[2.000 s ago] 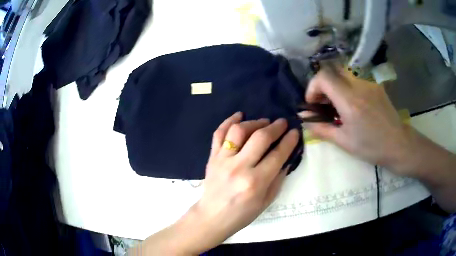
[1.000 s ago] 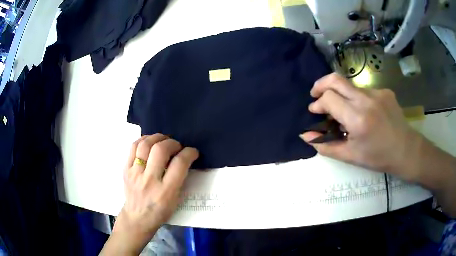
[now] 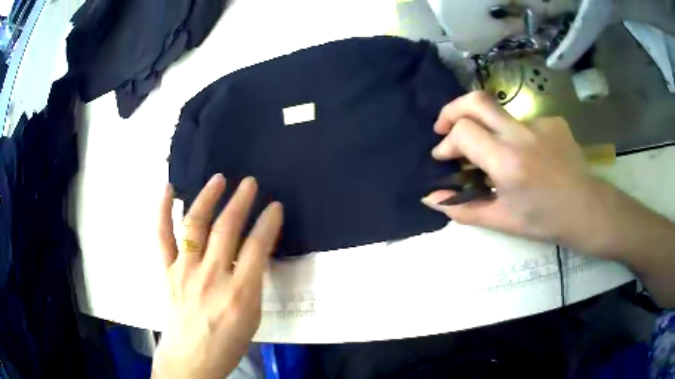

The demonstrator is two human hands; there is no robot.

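Note:
A navy-black garment piece (image 3: 333, 163) lies flat on the white table, with a small cream sticker (image 3: 299, 113) near its upper middle. My left hand (image 3: 218, 252) has its fingers spread over the piece's lower left edge and grips nothing. My right hand (image 3: 518, 170) is at the piece's right edge and holds dark thread snips (image 3: 466, 195) in the palm, blades pointing left over the cloth. Whether the right fingertips also pinch the cloth cannot be told.
The sewing machine head (image 3: 481, 22) stands at the upper right, its lamp lighting the needle plate (image 3: 544, 92). A stack of dark cut pieces (image 3: 137, 48) is at the upper left. A dark heap (image 3: 37, 222) hangs over the left table edge.
Since a second ago the view and cloth have shifted slightly. My left hand has opened, fingers spread; earlier it lay at the piece's right part. The right hand still holds the snips.

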